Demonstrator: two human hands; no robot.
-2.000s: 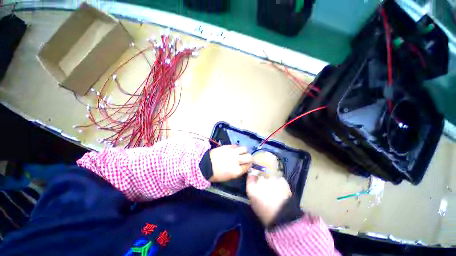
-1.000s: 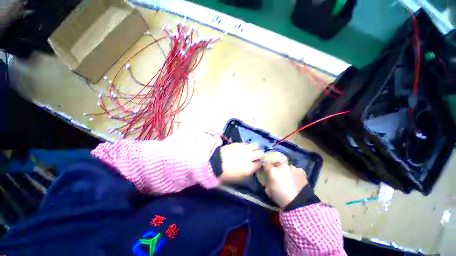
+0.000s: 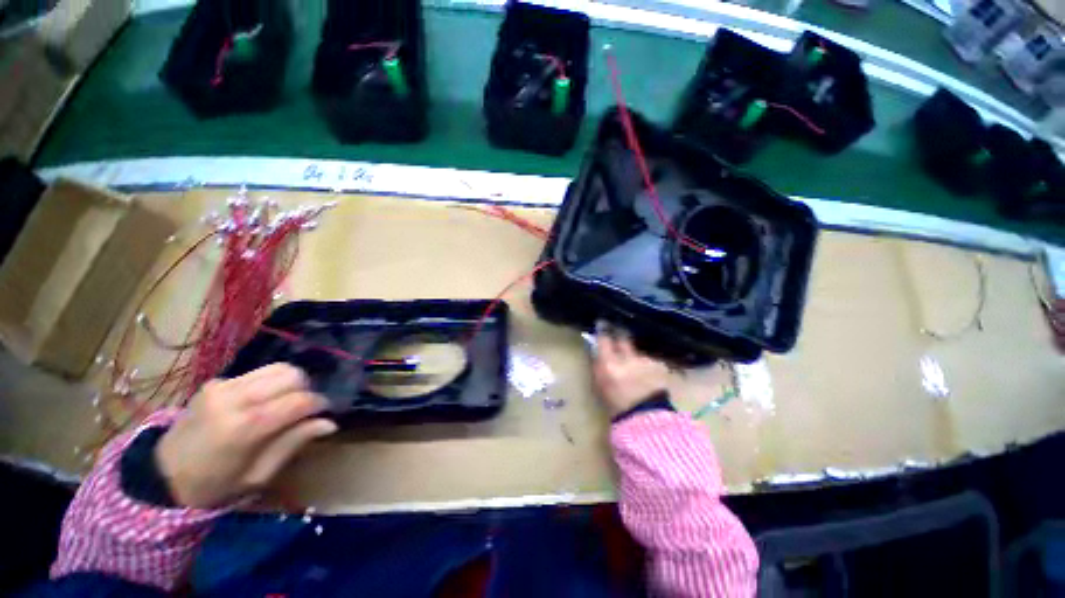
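A black panel (image 3: 487, 391) with a round opening lies on the bench in front of me, with a red lead wire (image 3: 306, 342) running across to the opening. My left hand (image 3: 251, 430) is at its left end, fingers bent over the near corner and covering it. My right hand (image 3: 628, 376) is at the near lower edge of the stack of black panels (image 3: 785, 286) on the right. Its fingertips are partly hidden under that edge, with a small pale spot beside them. A red wire runs between the panel and the stack.
A bundle of red wires (image 3: 239, 280) lies left, beside an open cardboard box (image 3: 88, 275). Several black cabinets (image 3: 535, 88) with green parts stand on the green belt beyond the pale rail (image 3: 444, 178). A thin green stick (image 3: 715, 404) lies near the stack. A dark tub (image 3: 888, 540) is below right.
My hands have parted from over the panel's opening: the left to its left end, the right to the stack. The view has turned right, showing more of the belt.
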